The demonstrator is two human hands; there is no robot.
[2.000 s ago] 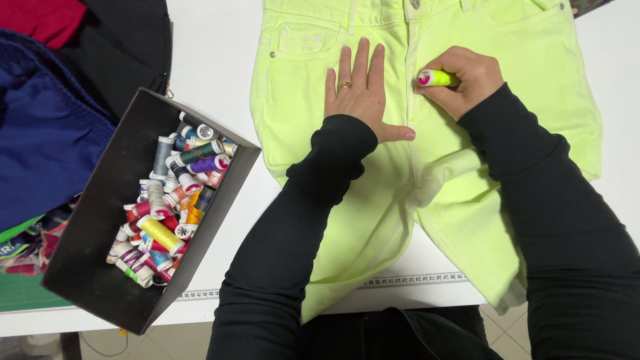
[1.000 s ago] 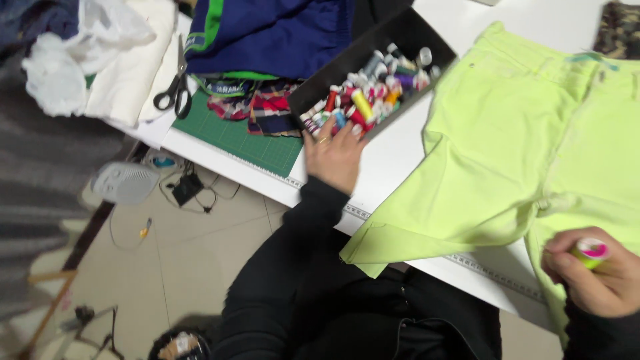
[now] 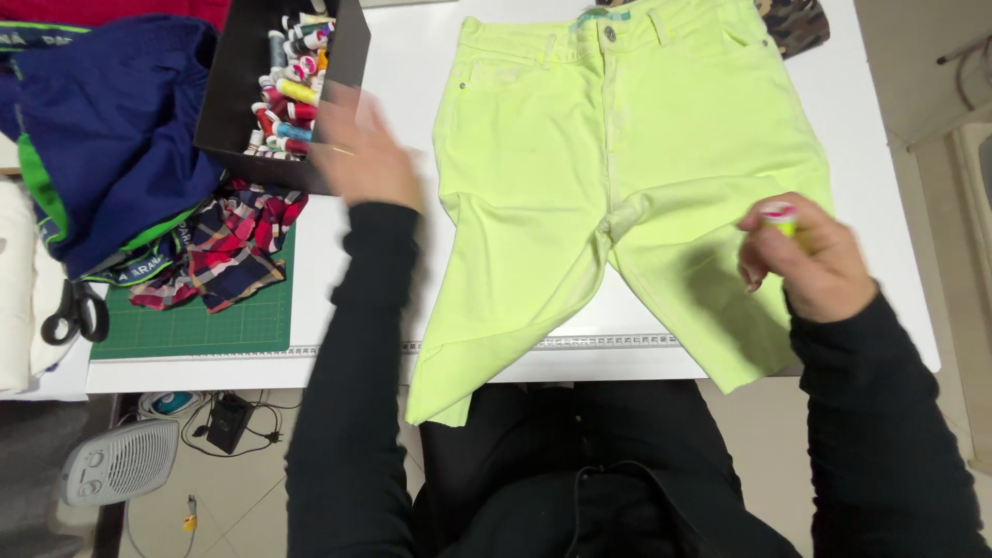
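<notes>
Neon yellow-green denim trousers [image 3: 535, 163] lie on the white table, waistband at the far side, one leg end hanging over the front edge. My right hand [image 3: 821, 256] is shut on a neon yellow thread spool [image 3: 779, 217] above the trousers' right leg in view. My left hand [image 3: 368, 151], blurred by motion, is at the right wall of a black box [image 3: 347, 54], its fingers spread; I see nothing in it, and whether it touches the box is unclear. Thread spools in many colours, among them a yellow spool [image 3: 297, 92] and a blue spool [image 3: 293, 132], fill the box.
Navy shorts [image 3: 116, 132] and plaid fabric [image 3: 232, 248] lie at the left over a green cutting mat [image 3: 194, 333]. Black-handled scissors [image 3: 76, 312] rest on white cloth. A tape measure [image 3: 620, 341] runs along the front edge. Camouflage fabric [image 3: 798, 23] is at the back right.
My left hand was on the trousers, then at the box's near end; now it is by the box's right wall. The right hand keeps the spool. The view swung left and back.
</notes>
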